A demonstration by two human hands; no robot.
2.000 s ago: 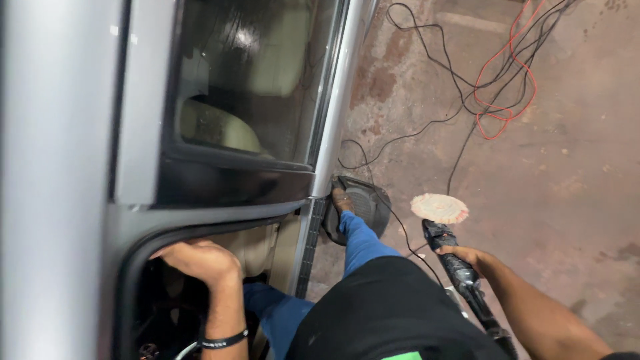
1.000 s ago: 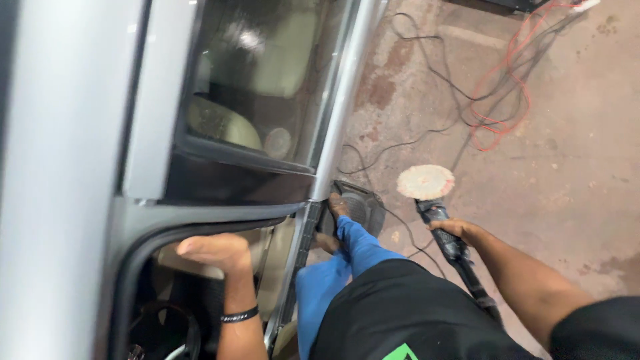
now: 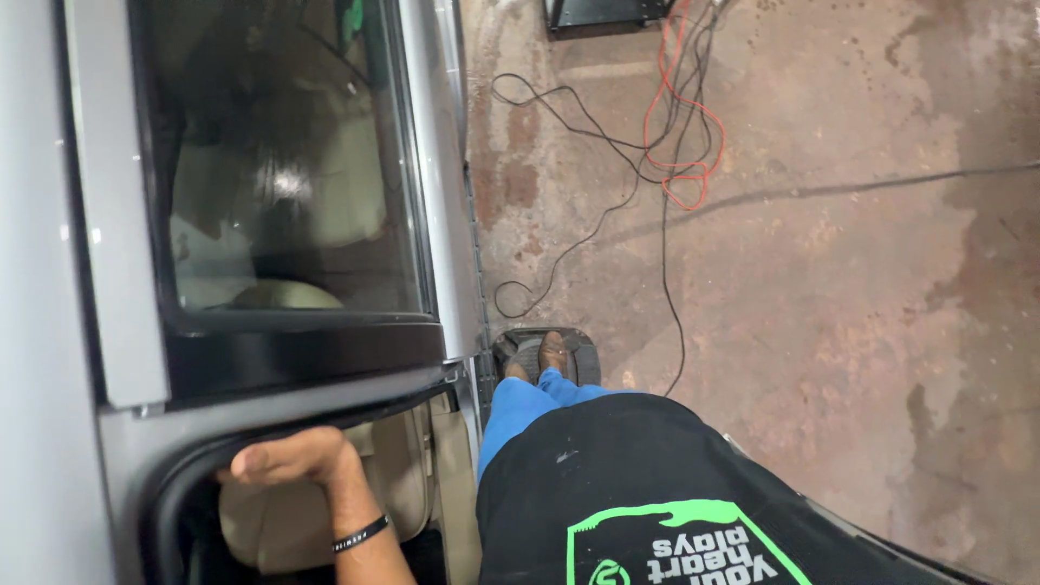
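Observation:
My left hand [image 3: 292, 457] is raised at the upper edge of the car's open doorway, against or close to the black rubber door seal [image 3: 175, 479]; the fingertips are partly out of sight, so its hold is unclear. A dark wristband [image 3: 360, 534] with writing circles that wrist. Beyond the hand are a closed car window [image 3: 284, 179] and the silver roof edge [image 3: 49, 325]. My right hand is out of view, and so is the polisher with its round pad.
Both feet stand on a black step [image 3: 581, 357] beside the car. Black cables [image 3: 597, 130] and an orange cable [image 3: 719, 134] lie tangled on the stained concrete floor [image 3: 812, 325]. A black box-like object [image 3: 605, 15] stands at the top. Beige seats [image 3: 280, 528] show inside.
My right hand and the polisher it held, both visible on the right earlier, have left the view. Both feet now stand close together on the step. My left hand remains at the door frame.

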